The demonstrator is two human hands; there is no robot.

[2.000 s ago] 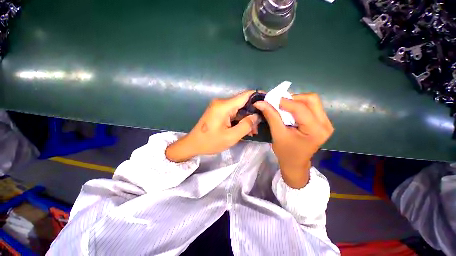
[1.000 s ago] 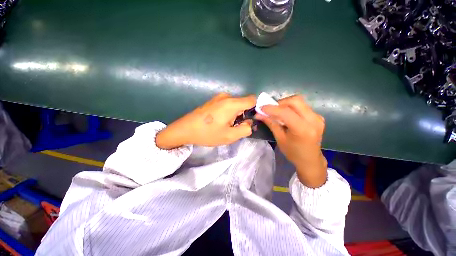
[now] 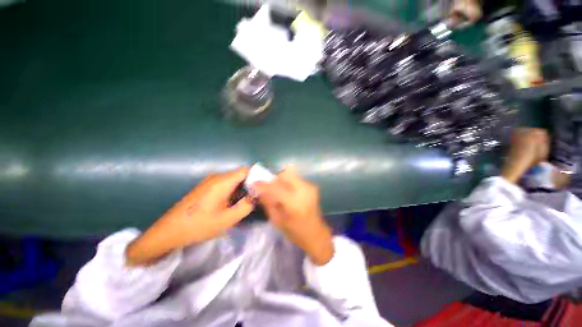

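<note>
The picture is blurred. My left hand (image 3: 198, 214) holds a small black clipped unit (image 3: 238, 193), mostly hidden by the fingers, above the front part of the green bench. My right hand (image 3: 295, 205) pinches a small white cloth (image 3: 258, 175) against the unit from the right. The two hands meet at the unit. The clip of the unit cannot be made out.
A glass bottle (image 3: 249, 94) stands on the green bench top (image 3: 127, 83) beyond my hands. White wipes (image 3: 267, 41) lie behind it. A wide heap of clipped units (image 3: 415, 83) is at the right. A neighbouring person's hand (image 3: 527, 150) and white sleeve are at far right.
The view has swung to the right, so the bottle and heap stand further left in the picture, and the white wipes and neighbouring person's arm now show. Both hands still hold unit and cloth together.
</note>
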